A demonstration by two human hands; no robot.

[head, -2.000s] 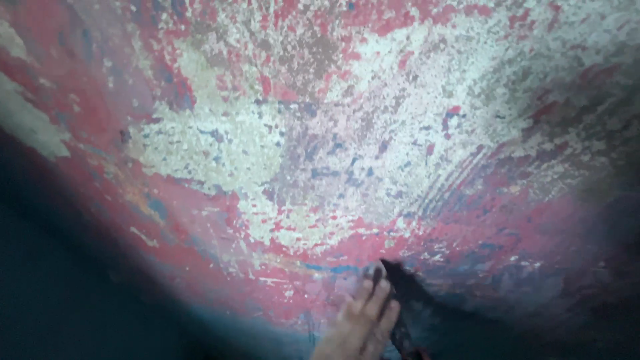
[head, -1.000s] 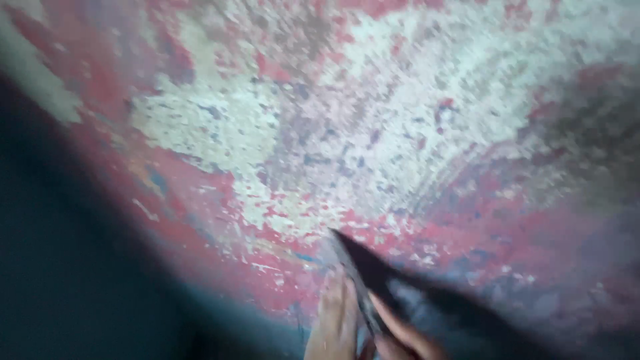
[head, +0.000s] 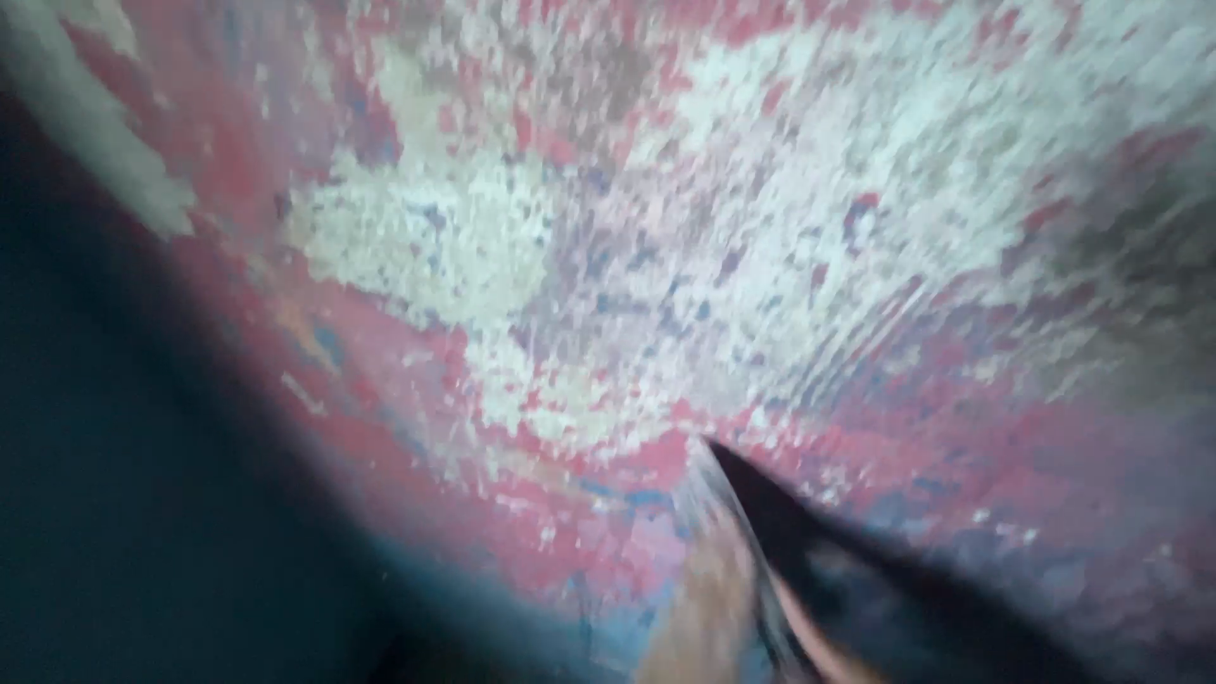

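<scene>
A thin flat hand tool (head: 768, 608), blurred and seen nearly edge-on, slants up from the bottom edge, its upper end at a worn painted surface (head: 427, 237). My left hand (head: 703, 598) lies along the tool's left side, fingers stretched and close together. On the tool's right side, low in the view, part of my right hand (head: 817, 641) shows, closed around it; the rest is out of view or in the dark. Whether the left fingers grip the tool or only press on it cannot be told. The exact kind of tool is unclear.
The surface bears patchy red, blue and pale paint, with scratch marks (head: 864, 328) at the right of centre. A dark shadow (head: 893, 589) spreads right from the tool. A dark area (head: 95, 456) borders the curved lower left edge.
Both hands and the tool have moved up from the frame two seconds ago to one second ago. The dark shadow beside the tool has grown wider since the first frame.
</scene>
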